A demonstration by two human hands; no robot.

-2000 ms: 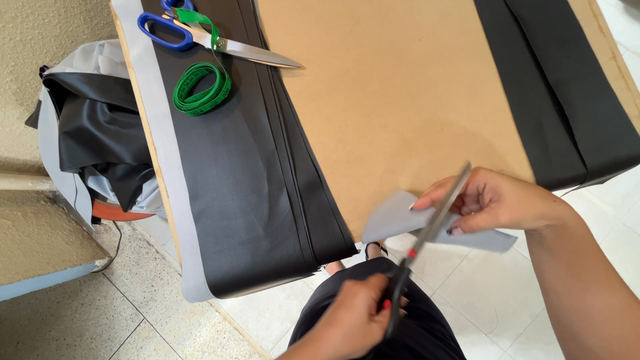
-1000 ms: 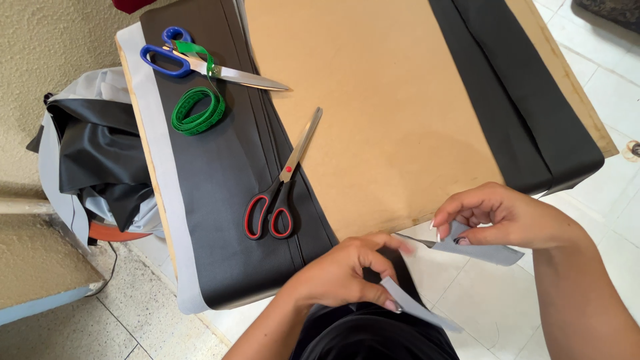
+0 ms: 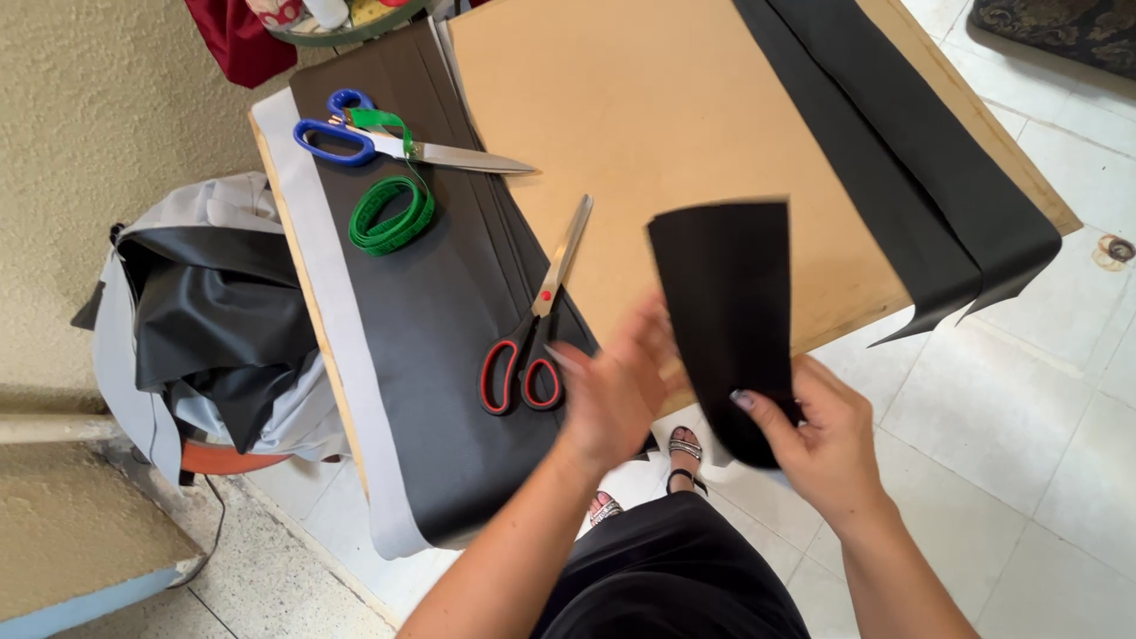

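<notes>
My right hand (image 3: 821, 435) grips the lower end of a black fabric piece (image 3: 728, 302), thumb on its face, above the near edge of the board. Just left of that piece, my left hand (image 3: 621, 382) is blurred, fingers apart, with nothing seen in it. Scissors with black and red handles (image 3: 524, 364) lie beside it, their blades reaching onto the tan board (image 3: 639, 115). Farther up are blue-handled scissors (image 3: 417, 151) and a coiled green measuring tape (image 3: 390, 217), its end looped over the blue-handled scissors. Both rest mostly on black fabric layers (image 3: 399, 328).
More black fabric strips (image 3: 896, 169) hang over the board's right side. A heap of black and grey fabric (image 3: 217, 311) sits on an orange-edged support at left, near the wall. A small round table (image 3: 355, 31) holding several items stands at the top. My sandalled feet (image 3: 683, 453) are below.
The black-and-red scissors, in my left hand two seconds ago, now lie on the fabric. A second ago each hand held a grey-faced piece; now my right hand holds a black-faced one and my left is free.
</notes>
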